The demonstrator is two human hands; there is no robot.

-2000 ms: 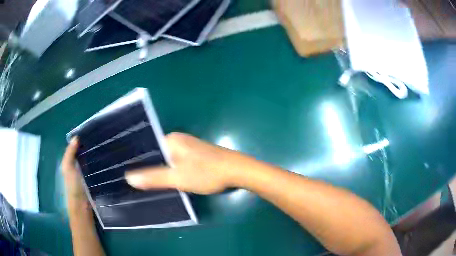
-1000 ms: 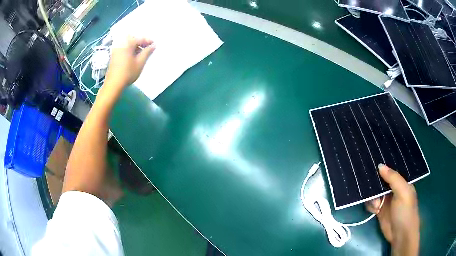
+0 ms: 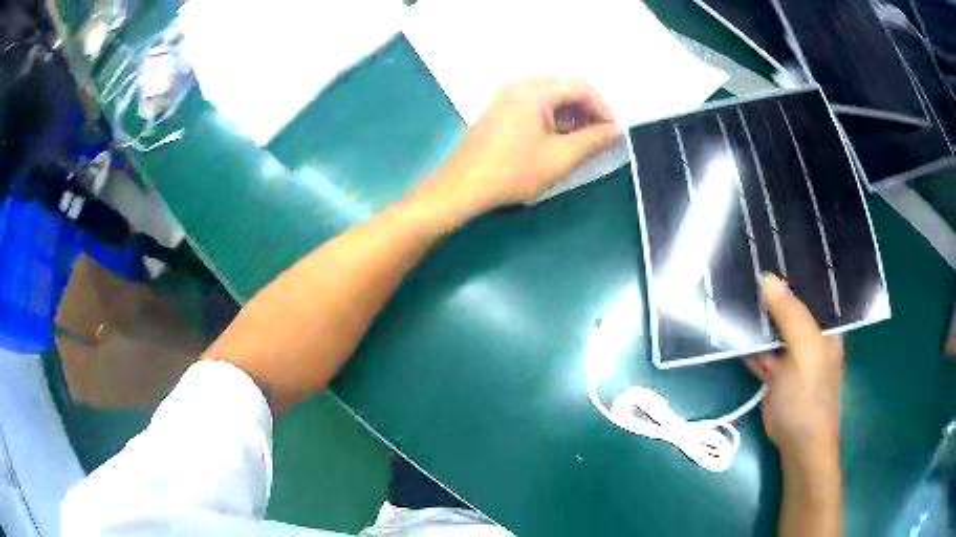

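Note:
A black solar panel (image 3: 750, 226) with thin silvery lines and glare is held at its lower edge by my right hand (image 3: 802, 367), thumb on the front. Its coiled white cable (image 3: 671, 423) hangs below the panel's lower left side. My left hand (image 3: 535, 142) pinches the near edge of a white foam sheet (image 3: 566, 47), just left of the panel. The left fingertips are partly hidden.
Another white foam sheet or pile (image 3: 283, 52) lies at the back left, beside loose white cords (image 3: 157, 79). More panels (image 3: 860, 52) are heaped at the back right. A blue basket (image 3: 26, 273) is below the green table's (image 3: 472, 388) left edge.
My left hand has moved right from the foam pile with a white sheet, close to the panel. My right hand still holds the panel, now with stronger glare on it.

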